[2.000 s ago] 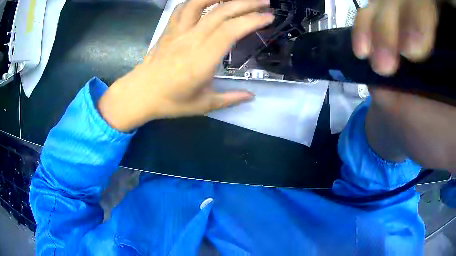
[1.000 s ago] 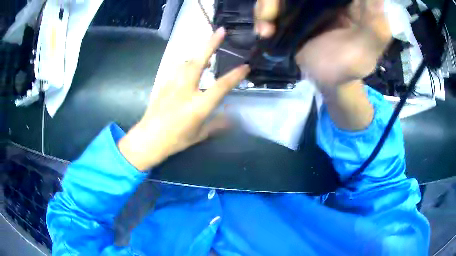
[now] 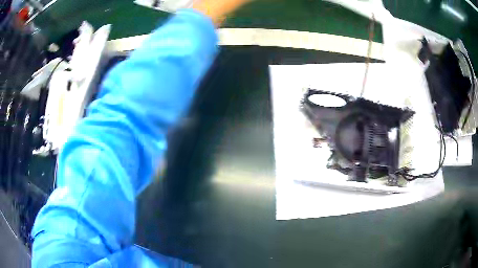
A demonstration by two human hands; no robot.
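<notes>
A black inner frame with a round ribbed opening stands out in a white housing, which lies on a white protective sheet at the right. A thin brown-red wire sticks up from it, and black leads come out at its lower right. My left arm reaches far forward. Only the wrist and a blurred part of my left hand show at the top edge, well to the left of the housing; the fingers are cut off. My right hand is out of the picture.
A green conveyor with a pale edge rail runs across the top. Another housing with black parts is at the far right. White panels lie at the left on the dark worktop.
The view has shifted. My left hand has moved away from the housing, up to the top edge. My right hand and the black screwdriver have left the picture. The housing now shows uncovered at the right.
</notes>
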